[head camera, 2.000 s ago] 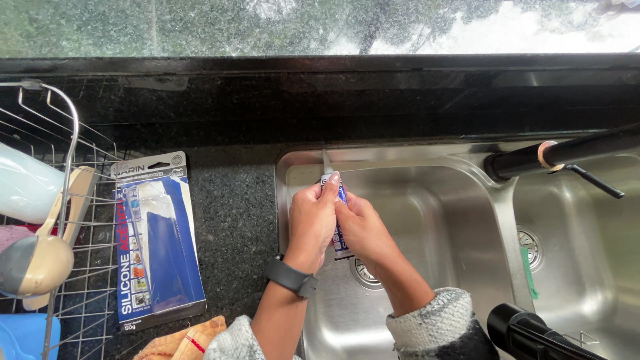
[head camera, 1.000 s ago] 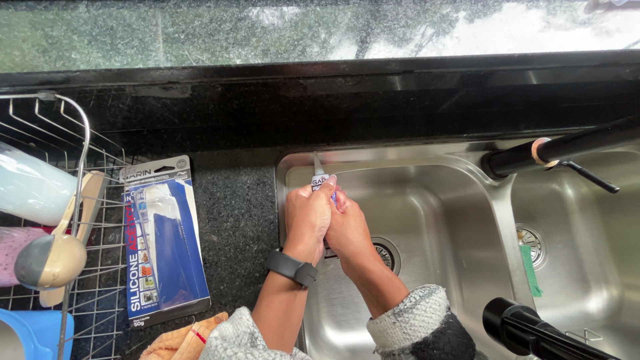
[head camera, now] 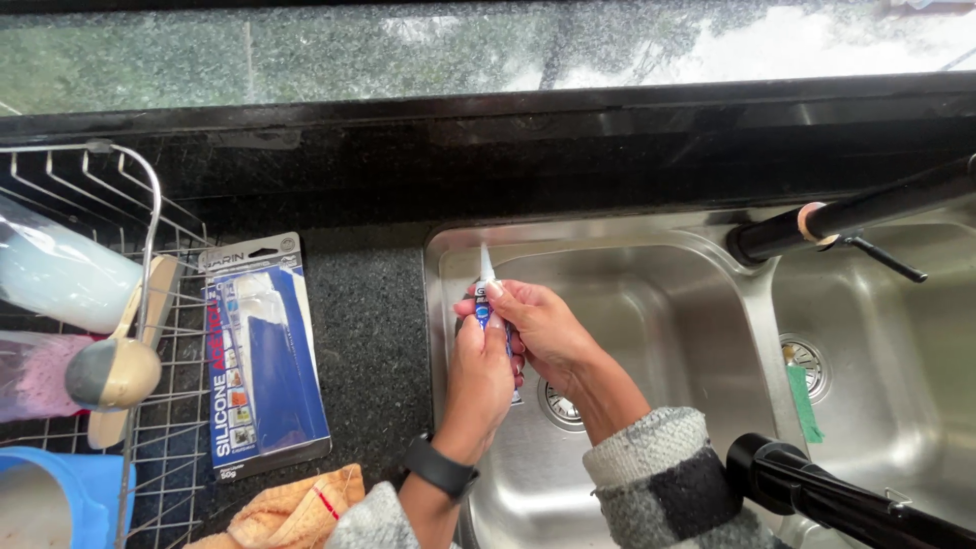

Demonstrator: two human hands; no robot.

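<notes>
A blue and white silicone tube (head camera: pixel 482 309) with a pale pointed nozzle (head camera: pixel 486 263) is held over the left edge of the left sink bowl, nozzle pointing away from me. My left hand (head camera: pixel 480 366), with a black band on its wrist, wraps the tube's body. At the upper end, just below the nozzle, my right hand (head camera: pixel 537 320) pinches the tube between thumb and fingers. The tube's lower part is mostly hidden by my hands. Left of the sink, the blue silicone blister pack (head camera: pixel 286 366) lies on the dark granite counter.
A wire dish rack (head camera: pixel 156 229) with cups and a scoop (head camera: pixel 114 374) stands at the left. An orange cloth (head camera: pixel 297 507) lies in front. The steel double sink (head camera: pixel 648 320) has a black faucet (head camera: pixel 778 232), another black fitting (head camera: pixel 770 473) and a green strip (head camera: pixel 804 404) by the right drain.
My right hand has shifted up toward the tube's neck, and the fingers of both hands now sit apart, showing more of the tube and its nozzle than one second ago.
</notes>
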